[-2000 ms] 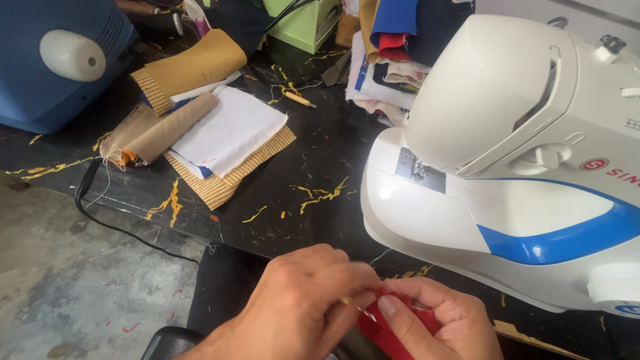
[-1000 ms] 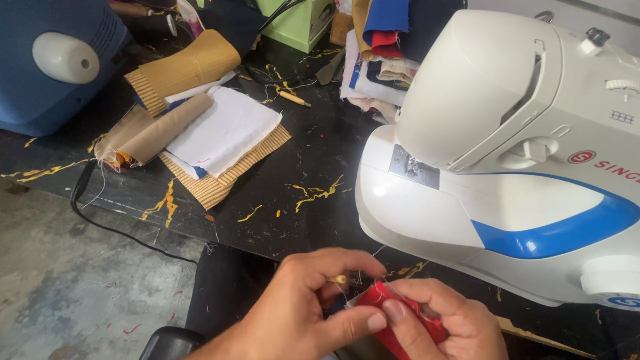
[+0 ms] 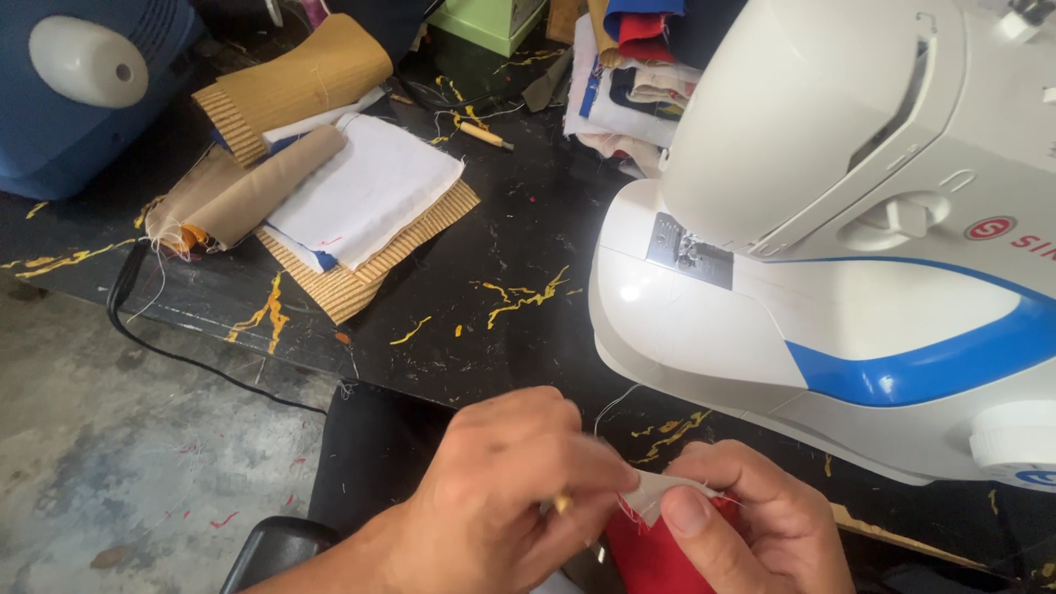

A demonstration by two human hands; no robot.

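Note:
My right hand pinches a piece of red fabric between thumb and fingers, with a pale, frayed layer folded up at its top edge. Against that pale edge are the fingertips of my left hand, which is slightly blurred. A small tool with a yellowish end pokes out between my left fingers; its metal part shows only partly below the hand. Just beyond both hands stands a white Singer sewing machine with its lamp lighting the needle plate.
Folded white cloth, tan ribbed fabric and a brown roll lie on the black table at left. A wooden-handled tool lies behind them. More folded fabrics sit beside the machine. A black cable hangs over the edge.
The fabric in my right hand now shows a pale layer at the top, where red showed a second ago. My left fingers have moved onto that edge.

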